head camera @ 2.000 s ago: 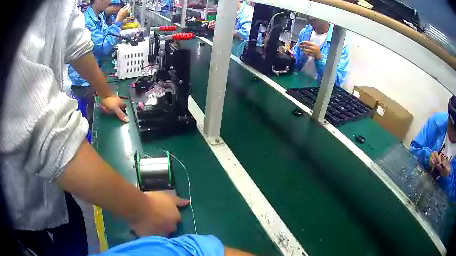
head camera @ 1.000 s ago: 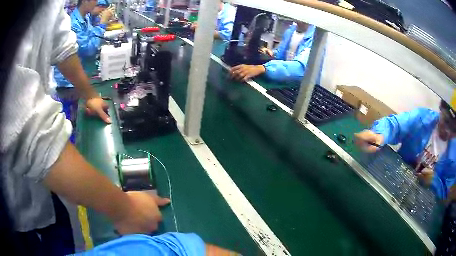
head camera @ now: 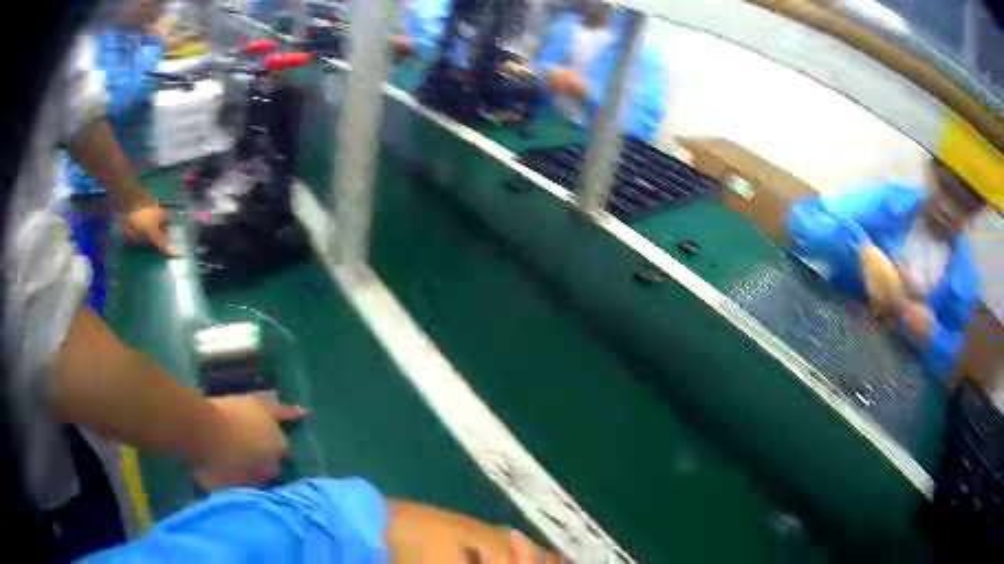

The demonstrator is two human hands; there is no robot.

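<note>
My left hand [head camera: 468, 540] shows blurred at the bottom edge beyond its blue sleeve, cut off by the edge; its fingertips and anything in it are hidden. My right hand is not in view. A silver solder wire reel [head camera: 228, 343] with green rims stands on the green bench at left, above my sleeve. Another person's hand [head camera: 244, 441] lies just below it, finger pointing right. A thin pale wire, blurred, curves from the reel down the bench.
A black fixture [head camera: 248, 187] with red handles stands beyond the reel. A chipped white rail [head camera: 440, 402] and post divide bench from belt. Small black parts [head camera: 647, 275] lie on the belt's far side, near a black tray [head camera: 650, 182] and a clear blister tray [head camera: 820, 331]. People in blue sit opposite.
The view has swung right, so the bench things sit further left. More of my left hand shows at the bottom. The worker at far right has drawn their reaching hand back to the other.
</note>
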